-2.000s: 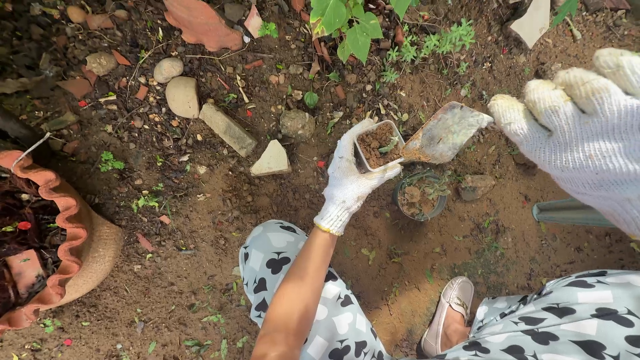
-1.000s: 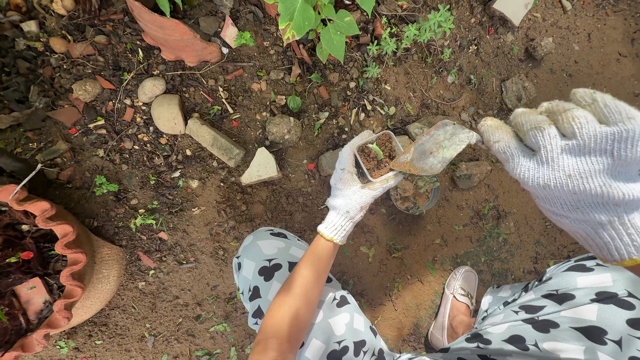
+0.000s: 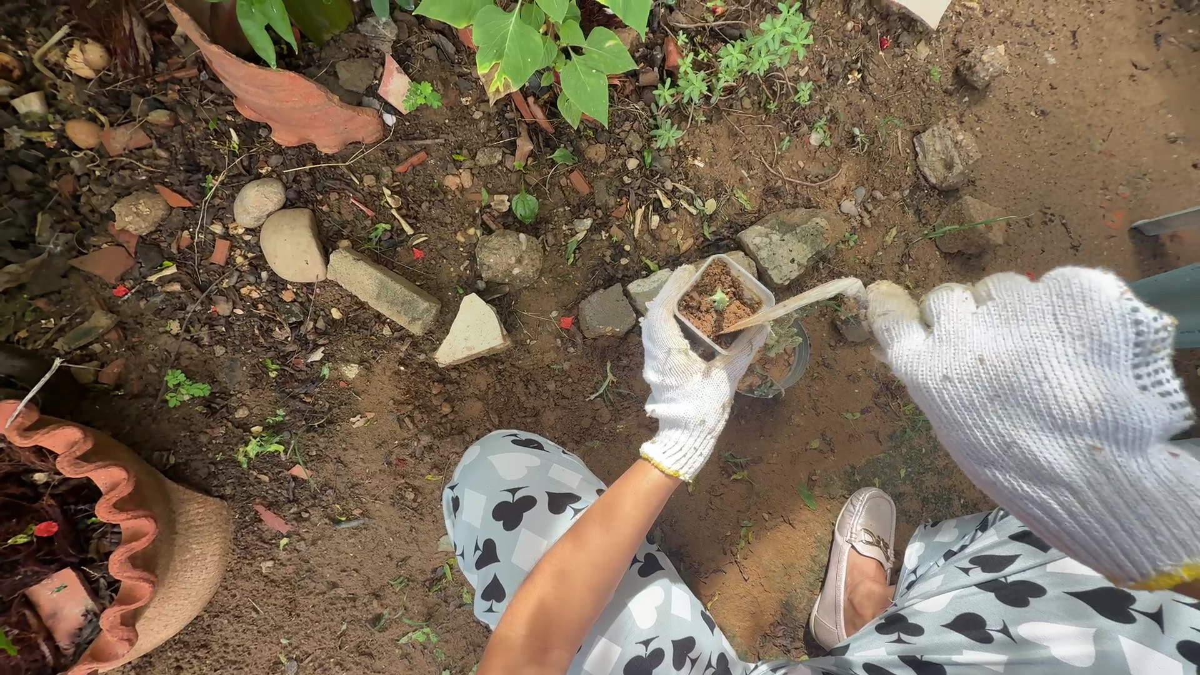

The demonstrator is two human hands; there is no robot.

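Note:
My left hand [image 3: 692,384], in a white knit glove, grips a small square plastic pot [image 3: 694,330] of brown soil with a small green plant [image 3: 720,300] at its middle. My gloved right hand [image 3: 1041,394] holds a thin, soil-stained scoop or trowel [image 3: 797,300] by its near end; its tip rests at the soil by the pot's right rim. Which tool it is, I cannot tell for sure, as it is seen nearly edge-on. Partly behind the square pot, a round pot [image 3: 797,361] with soil and a plant stands on the ground.
A scalloped terracotta planter [image 3: 169,534] stands at lower left. Stones and a brick piece [image 3: 382,289] form a broken row across the ground. Leafy plants [image 3: 553,47] grow at the top, near a terracotta shard [image 3: 281,98]. A grey-green object [image 3: 1172,291] lies at the right edge.
The tool in my right hand has turned from showing its broad face to nearly edge-on, with its tip at the soil. The small plant in the square pot now shows more clearly.

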